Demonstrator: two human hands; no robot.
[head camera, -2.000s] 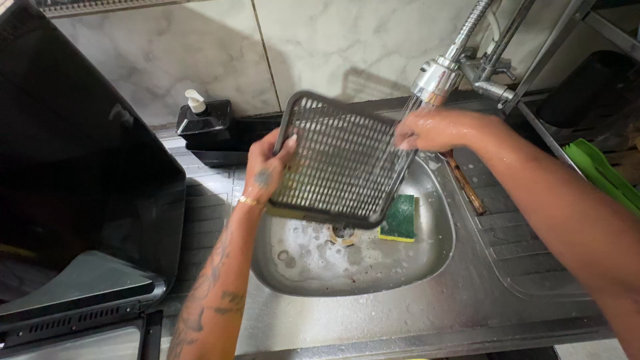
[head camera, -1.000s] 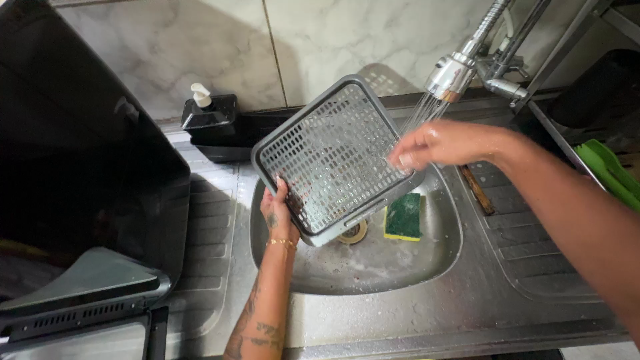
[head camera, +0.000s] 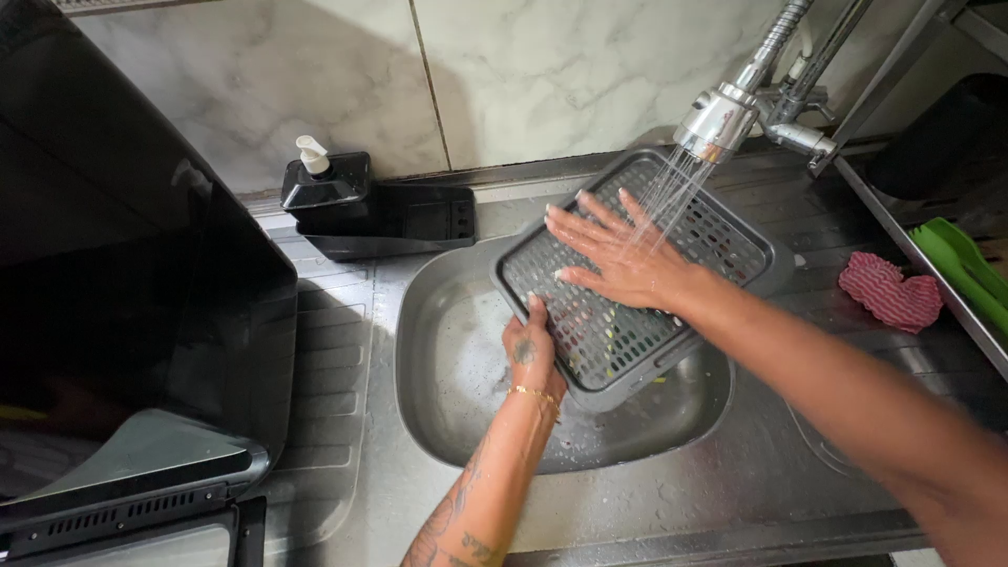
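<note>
A dark grey perforated tray (head camera: 630, 335) is tilted over the stainless steel sink (head camera: 441, 378). My left hand (head camera: 535, 350) grips its near left edge, thumb on top. Spread flat over the perforated face, my right hand (head camera: 630, 256) is palm down with its fingers apart, under water falling from the chrome spray faucet head (head camera: 717, 122). Through the holes green and yellow show, from something beneath the tray that I cannot make out fully.
A black soap dispenser (head camera: 329, 185) with a black holder stands behind the sink. At left is a large glossy black appliance (head camera: 142, 260). A red and white cloth (head camera: 890, 291) lies on the right drainboard, near green utensils (head camera: 965, 268) on a metal rack (head camera: 921, 260).
The tray has moved right and now lies lower under the spray. My right hand has spread flat on it. The sponge seen earlier in the sink is now largely hidden by the tray.
</note>
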